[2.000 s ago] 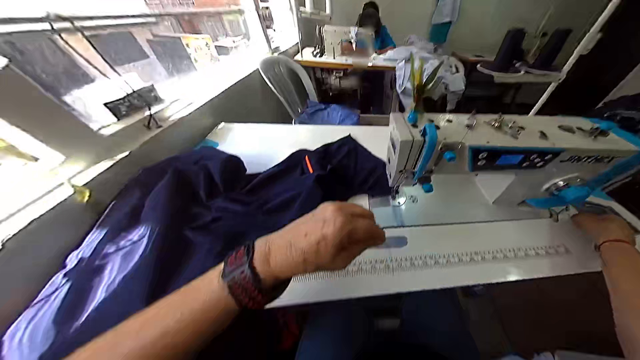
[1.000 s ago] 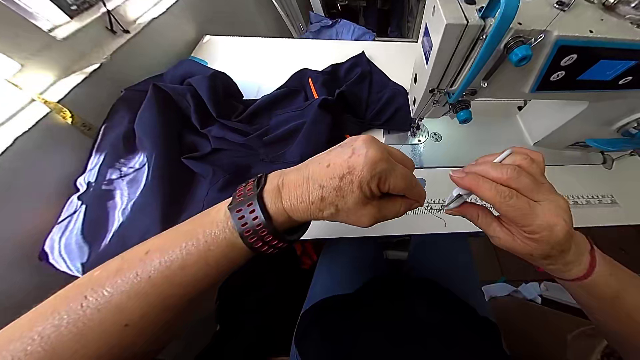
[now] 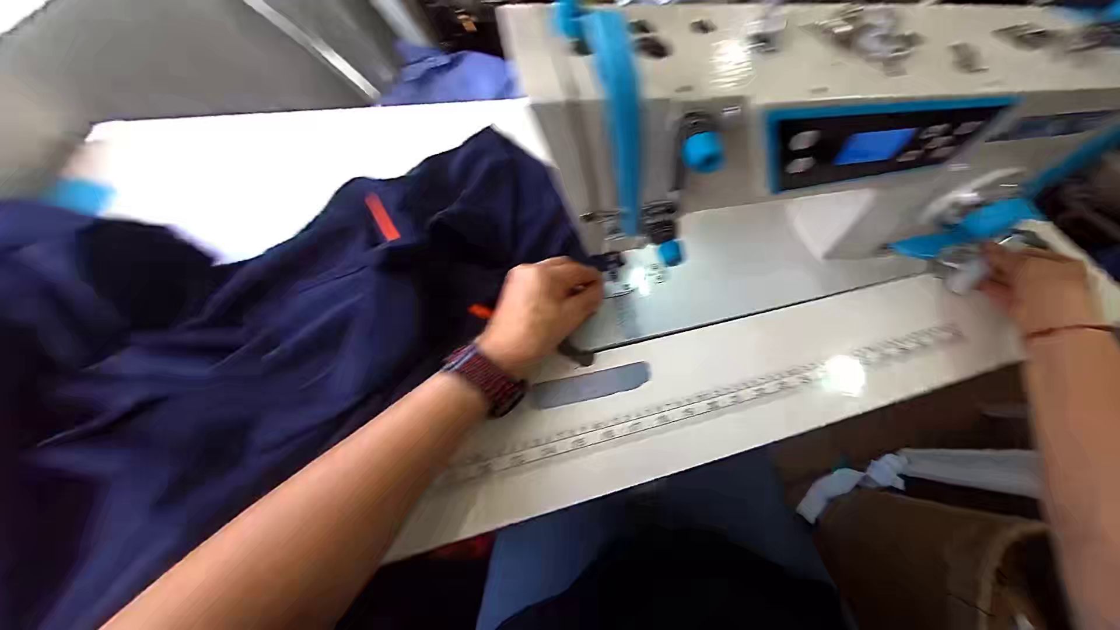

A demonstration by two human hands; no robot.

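Note:
Navy fabric [image 3: 289,350] with small orange strips lies bunched over the left of the sewing table [image 3: 744,385]. My left hand [image 3: 542,306], wearing a watch with a perforated band, is at the fabric's right edge, its fingers curled beside the needle area of the white and blue sewing machine [image 3: 744,157]. Whether its fingertips pinch the cloth is not clear. At the far right, my right hand [image 3: 1032,280] is by the machine's handwheel end, touching or holding a small grey-white object [image 3: 962,267], blurred, that may be thread snips.
A printed ruler scale [image 3: 700,402] runs along the table's front edge. Behind the table lies blue cloth [image 3: 451,74]. White cloth [image 3: 875,472] and a brown container or bag [image 3: 910,551] are below the table at the lower right.
My left hand has moved from the table front to the fabric by the needle area. My right hand, which held white-handled snips near my left hand, has moved to the machine's right end.

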